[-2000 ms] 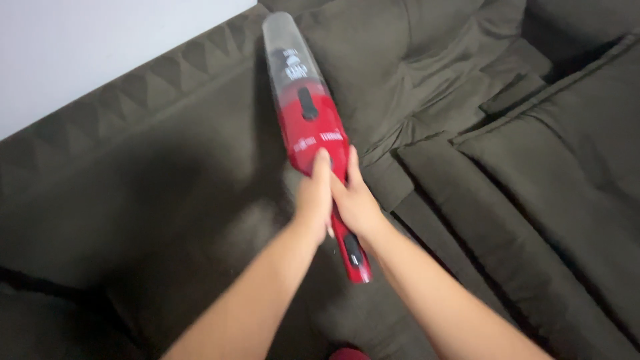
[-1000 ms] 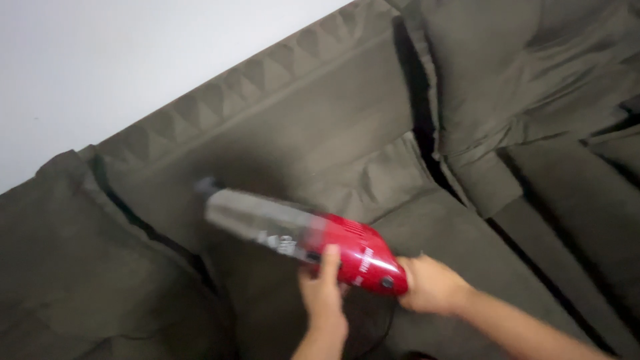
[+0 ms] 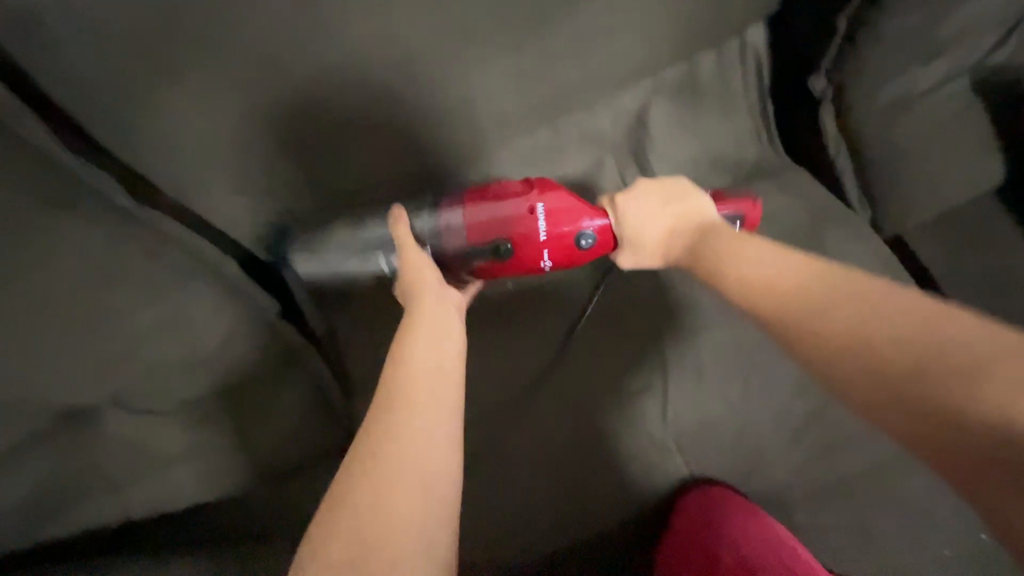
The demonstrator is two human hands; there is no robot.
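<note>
A red Mondial handheld vacuum cleaner (image 3: 520, 228) lies nearly level across the middle of the view, over a dark grey-brown fabric sofa (image 3: 720, 336). Its clear front part points left, blurred, with the dark tip at the gap between sofa sections. My right hand (image 3: 660, 224) is closed around the red handle, whose end shows beyond the fist. My left hand (image 3: 424, 268) supports the clear part from below, thumb up along its near side; most of its fingers are hidden beneath. Whether the tip touches the fabric cannot be told.
A dark power cord (image 3: 588, 308) hangs from the vacuum cleaner toward the seat. Dark gaps (image 3: 160, 200) run between the sofa sections at left and upper right. A knee in red cloth (image 3: 732, 532) is at the bottom edge.
Two seconds ago both hands were together at the handle and the vacuum pointed up; it now points left, with my left hand at its clear part. The view has shifted down off the wall.
</note>
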